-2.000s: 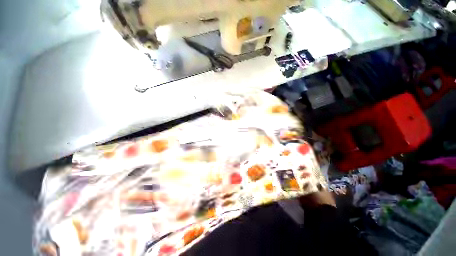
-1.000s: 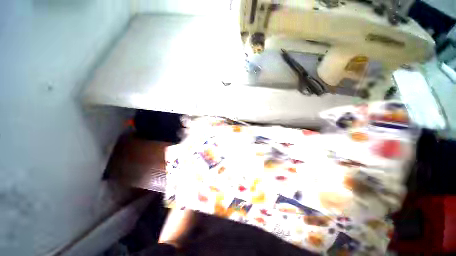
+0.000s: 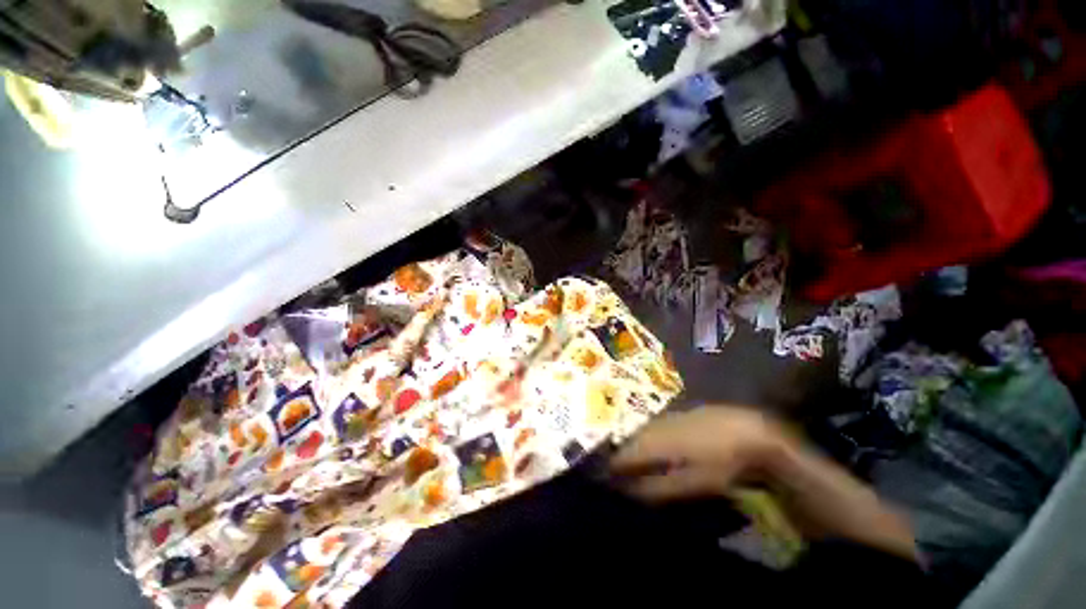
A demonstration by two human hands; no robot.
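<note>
The printed garment piece [image 3: 417,416], cream-white with orange, red and navy food motifs, lies rumpled over my dark-clothed lap below the table edge. My right hand [image 3: 697,458] is blurred, with its fingertips at the cloth's lower right edge; whether they grip it is unclear. My left hand is not in view.
The white machine table [image 3: 310,238] crosses the upper left, with part of the sewing machine [image 3: 89,42], dark scissors [image 3: 411,50] and a small black tray [image 3: 655,36]. A red crate [image 3: 994,167], fabric scraps [image 3: 715,292] and grey-green cloth [image 3: 994,440] lie right.
The view has swung back right and lower, nearer the table edge. The printed cloth is more bunched. The hand seen at the cloth's lower left one second ago is out of view; my right hand now shows.
</note>
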